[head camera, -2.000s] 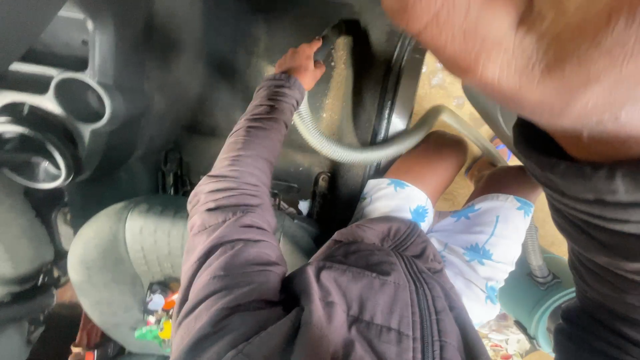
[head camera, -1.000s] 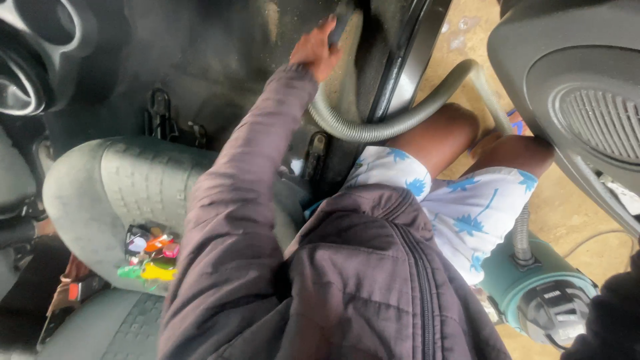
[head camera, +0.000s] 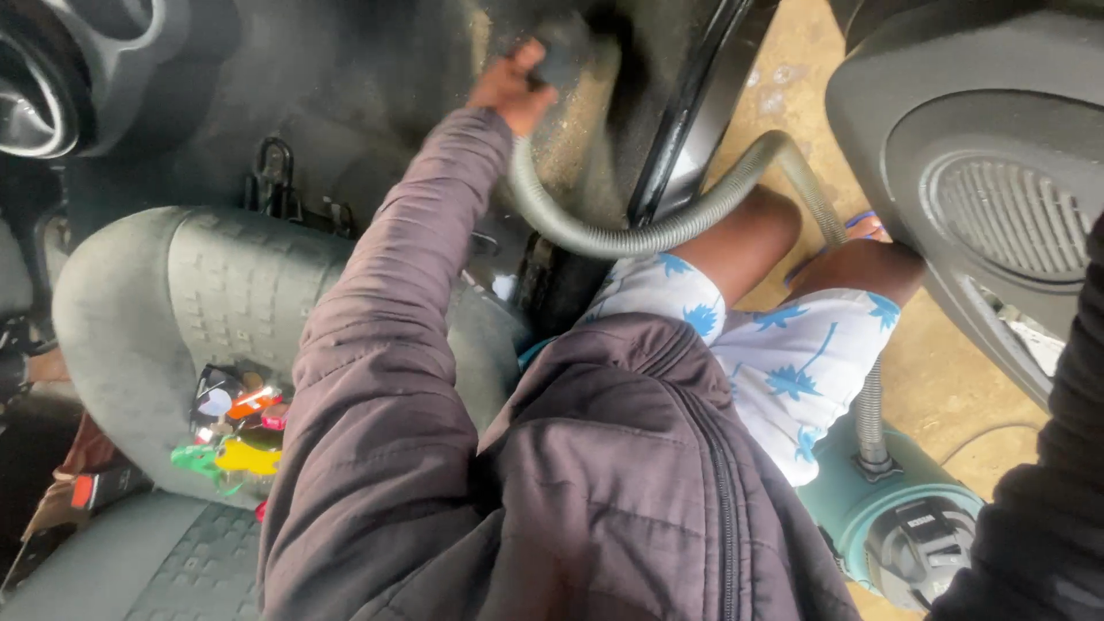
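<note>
My left hand (head camera: 515, 86) grips the dark nozzle (head camera: 562, 53) of a grey corrugated vacuum hose (head camera: 617, 241), over the black car floor (head camera: 362, 95). Hand and nozzle are blurred, so the fingers' exact hold is hard to see. Pale dust lies on the floor beside the nozzle. From there the hose curves over the door sill, passes by my knees and ends at a teal canister vacuum cleaner (head camera: 888, 509) on the ground. Of my right arm only the dark sleeve (head camera: 1026, 500) shows at the right edge; the right hand is out of the picture.
A grey car seat (head camera: 250, 293) stands at the left, with several small colourful items (head camera: 237, 423) on it. The door sill (head camera: 690, 112) runs beside the floor. An open door panel with a speaker grille (head camera: 1005, 216) is at the right. A centre console (head camera: 112, 52) is at upper left.
My right hand, large at the upper right two seconds ago, has left the view. The left hand with the nozzle has shifted left over the floor, away from the sill.
</note>
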